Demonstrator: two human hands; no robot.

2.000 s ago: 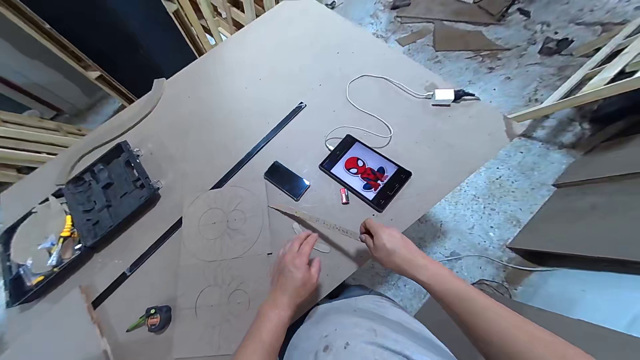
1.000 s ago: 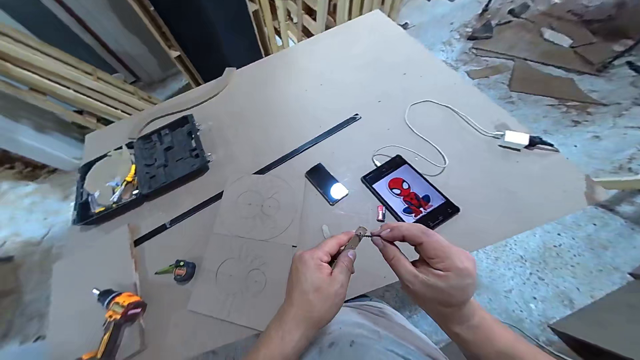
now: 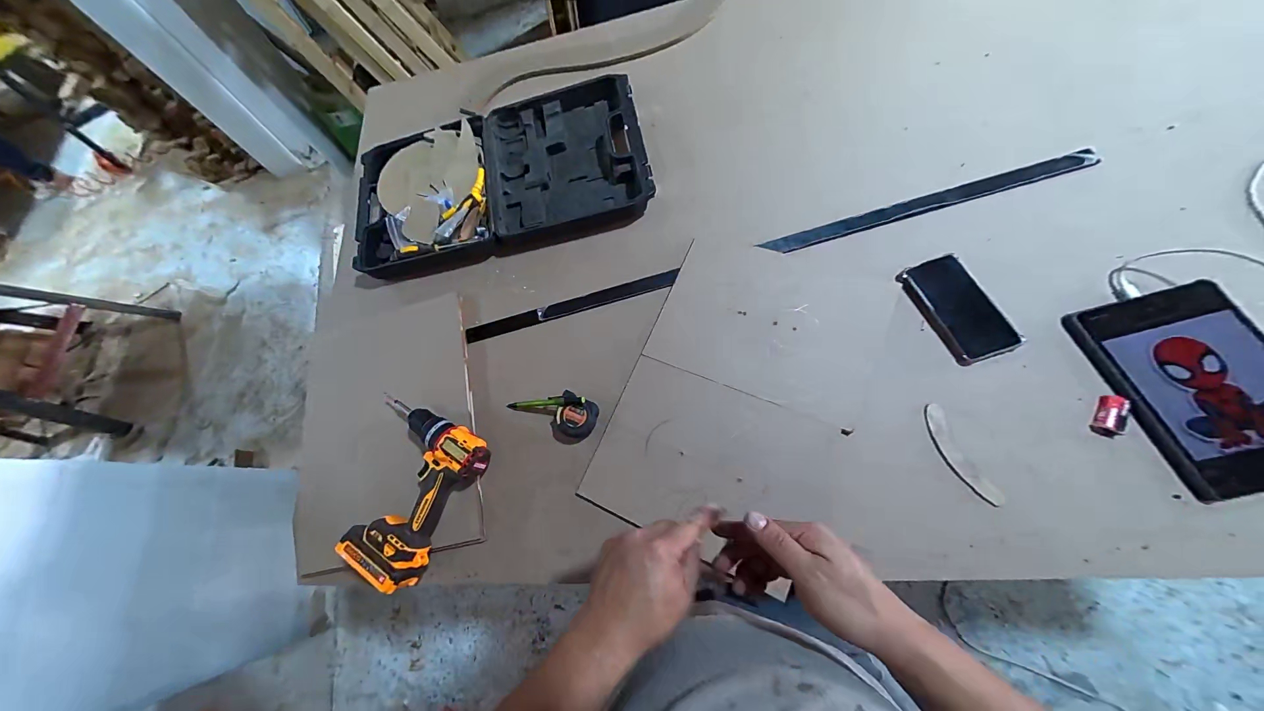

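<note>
At the table's front edge my left hand [image 3: 647,578] and my right hand [image 3: 829,583] are close together, fingertips almost meeting. Something small may be between the fingers, but blur and the fingers hide it. Beneath and beyond them lies a thin board [image 3: 760,346] with a dividing line and faint pencil curves. A short curved strip [image 3: 956,456] lies to the right of the board's lower part. Left of the board are a tape measure [image 3: 575,419] with a green pen-like tool [image 3: 538,404] against it, and an orange and black cordless drill [image 3: 425,494].
An open black tool case [image 3: 568,158] holds pliers and a round board piece. A dark metal strip [image 3: 928,204] runs partly under the board. To the right lie a phone [image 3: 960,308], a red battery-like cylinder [image 3: 1110,416] and a tablet [image 3: 1185,385] showing a cartoon figure, its cable attached.
The view has swung left and down. My hands have come to the table's front edge; the long thin strip my right hand held two seconds ago is no longer plainly seen.
</note>
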